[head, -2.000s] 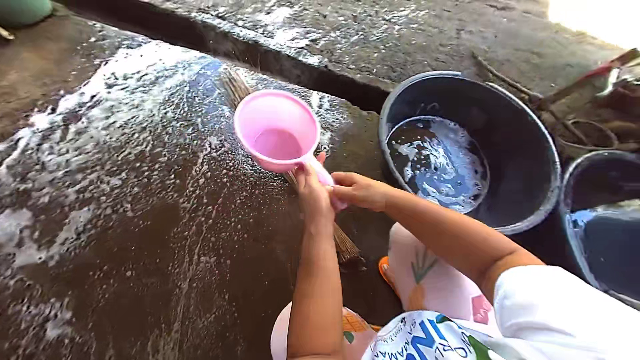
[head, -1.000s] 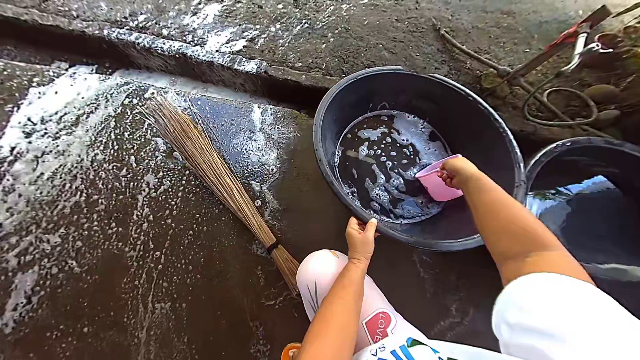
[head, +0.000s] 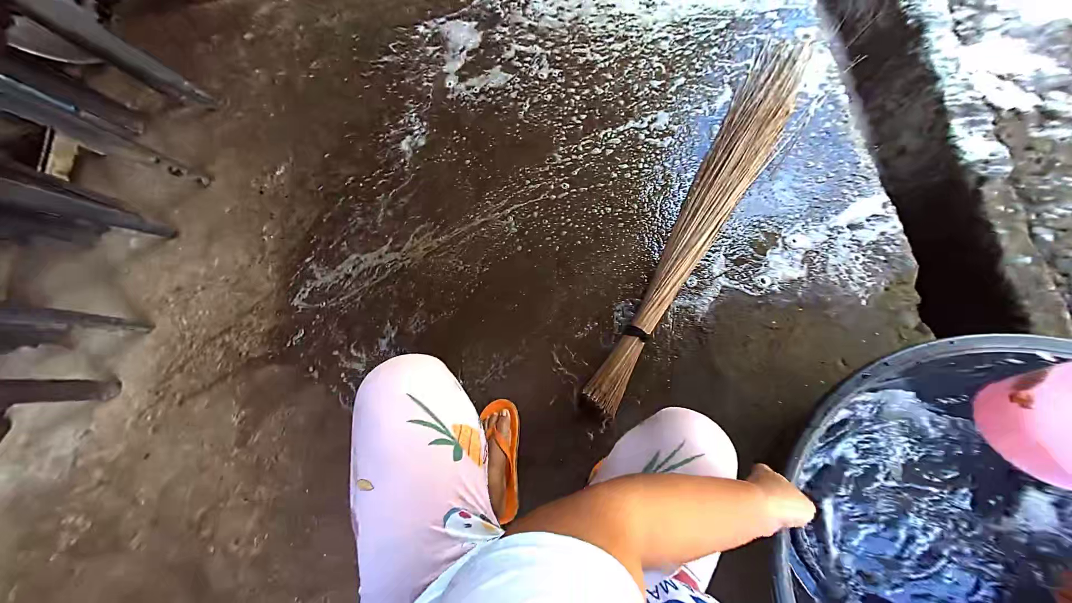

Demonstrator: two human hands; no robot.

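My left hand [head: 785, 500] grips the near left rim of a large black tub [head: 796, 548] at the lower right. Water with white suds fills the part of the tub that shows. A pink plastic dipper [head: 1017, 427] is over the tub at the right edge, cut off by the frame. My right hand cannot be made out; a small brownish patch shows on the dipper. To the left of the tub, a stick broom [head: 703, 218] bound with a black band lies on the wet floor, its bristles pointing up and right.
Suds streak the concrete floor [head: 502, 226]. A dark gutter [head: 946, 184] runs down the right side, beyond the broom, to the tub. Dark slats or legs [head: 75, 209] jut in from the left edge. My knees and a foot in an orange flip-flop [head: 512, 469] are at the bottom.
The view has swung far to the left. The dipper, first held up over the floor in both hands, went into the tub in my right hand; my left hand moved to the tub's rim and remains there.
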